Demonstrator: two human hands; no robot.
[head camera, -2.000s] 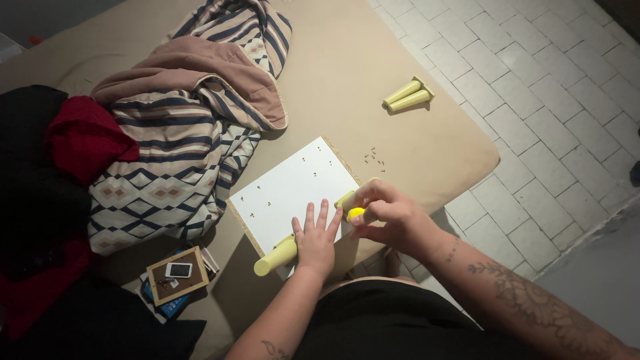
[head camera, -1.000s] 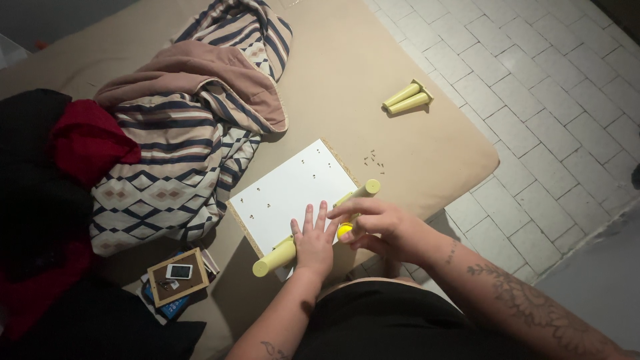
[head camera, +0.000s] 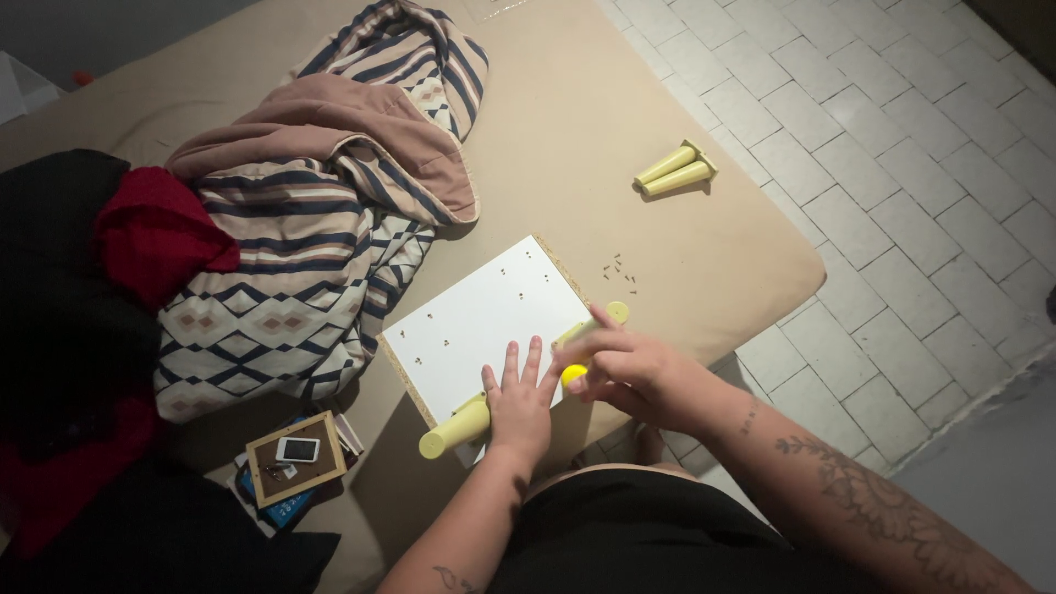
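Observation:
A white particleboard panel with small holes lies on the beige mattress. My left hand rests with fingers spread on its near part, beside a pale yellow furniture leg at the near left corner. Another pale yellow leg is at the panel's right edge. Over that leg's near end, my right hand grips a small tool by its bright yellow handle; the tool's tip is hidden by the fingers. Several small screws lie right of the panel.
Two more pale yellow legs lie near the mattress's right edge. A striped, patterned blanket and dark and red cloths cover the left side. A wooden frame holding a small white device sits at lower left. Tiled floor borders the mattress.
The right leg's round end, hidden two seconds ago, shows beyond my right hand. My right hand has shifted slightly around the yellow handle. My left hand stays on the panel.

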